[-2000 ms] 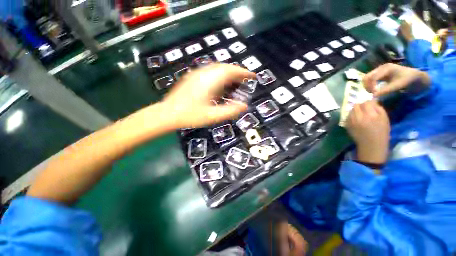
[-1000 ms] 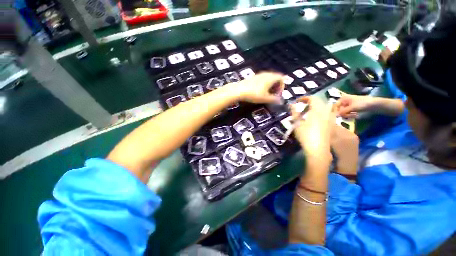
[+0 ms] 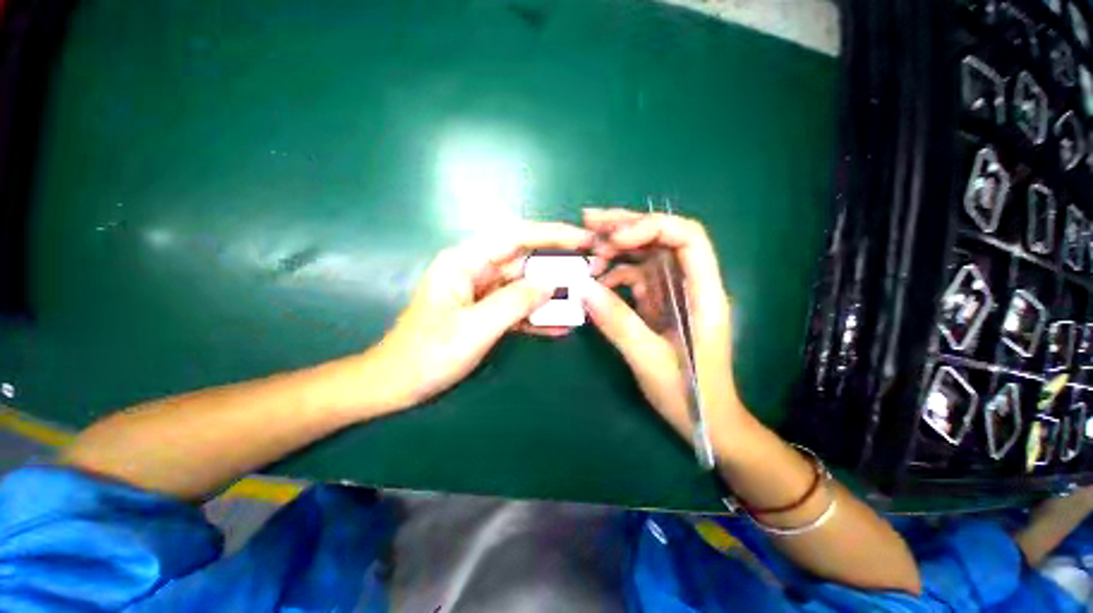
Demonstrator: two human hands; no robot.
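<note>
A white cover piece [image 3: 557,314], a rounded square with a small dark central window, is held between both hands above the green bench. A dark edge shows along its top; whether a housing lies beneath it is hidden. My left hand [image 3: 462,314] grips its left side with the thumb on its face. My right hand [image 3: 665,311] holds its right side with thumb and fingertips. Tweezers [image 3: 692,381], long and silver, also lie in my right hand, running along the palm, with one end toward the wrist.
A black blister tray [image 3: 887,240] stands at the right with bright-rimmed housings [image 3: 949,405] in its pockets. Yellowish pads [image 3: 1038,441] lie on some of them. Part of a neighbour's arm [image 3: 1058,523] shows at the lower right edge. The green bench [image 3: 300,144] reflects light.
The view has turned from the trays and neighbour to the bench in front of me. Both hands have moved away from the tray and come together around the white piece.
</note>
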